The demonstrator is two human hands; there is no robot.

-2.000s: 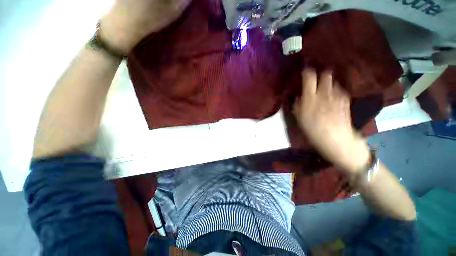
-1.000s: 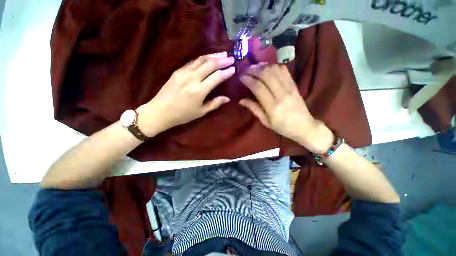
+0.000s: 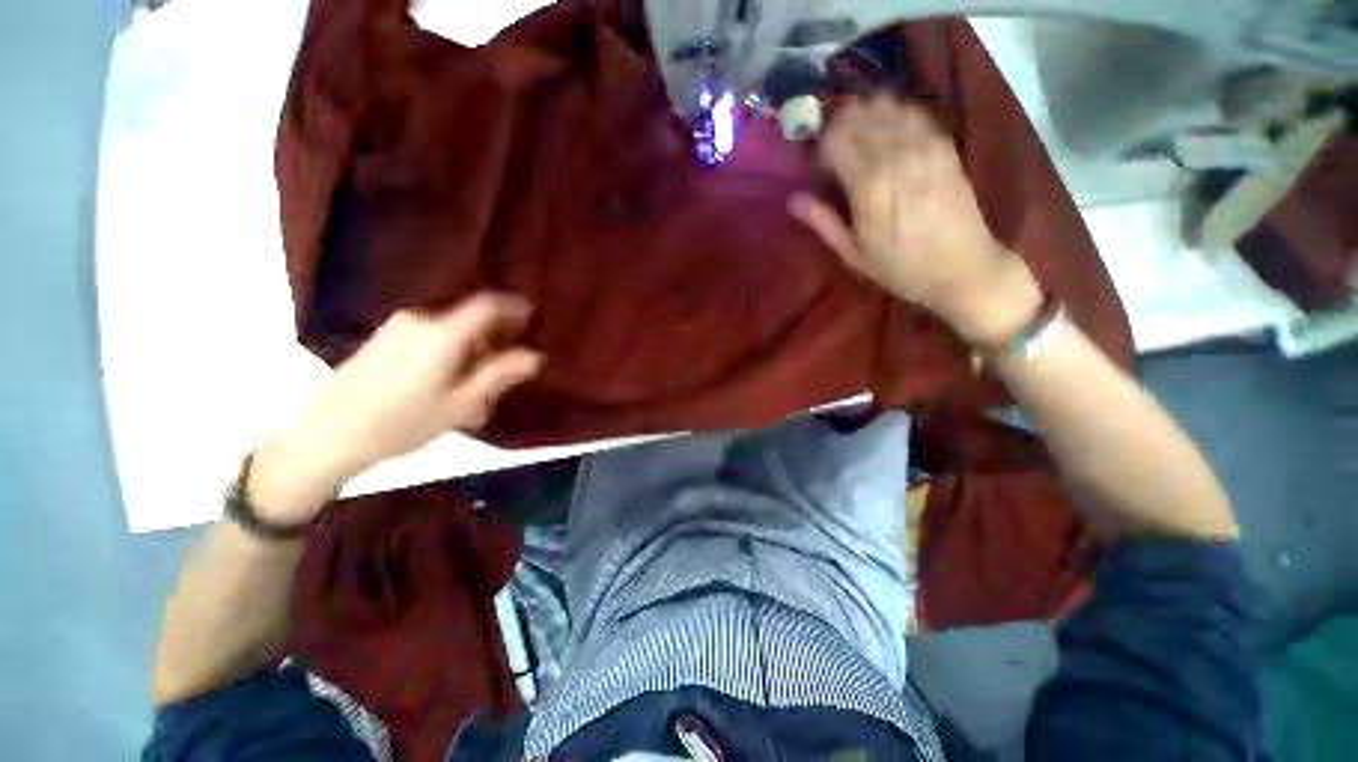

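Note:
A wide rust-brown garment panel point(image 3: 641, 283) lies spread on the white machine table, with its middle top part under the lit needle area point(image 3: 715, 127) of the sewing machine. My left hand point(image 3: 432, 365) is at the cloth's lower left, blurred, with thumb and fingers apart; whether it pinches any cloth is unclear. My right hand point(image 3: 901, 194) lies on the cloth just right of the needle area, blurred, with its thumb spread toward the needle. The presser foot is lost in the violet-white glare.
The machine head point(image 3: 1043, 23) spans the top right. A pale knob point(image 3: 800, 118) is right of the needle. The white table point(image 3: 179, 298) shows at left. More rust cloth hangs at left by the lap point(image 3: 402, 610), below the table at right point(image 3: 998, 543), and lies at far right point(image 3: 1311, 223).
My left hand has moved away from the needle, down and left. My right hand has moved up and right. The cloth's left edge has shifted right in the view.

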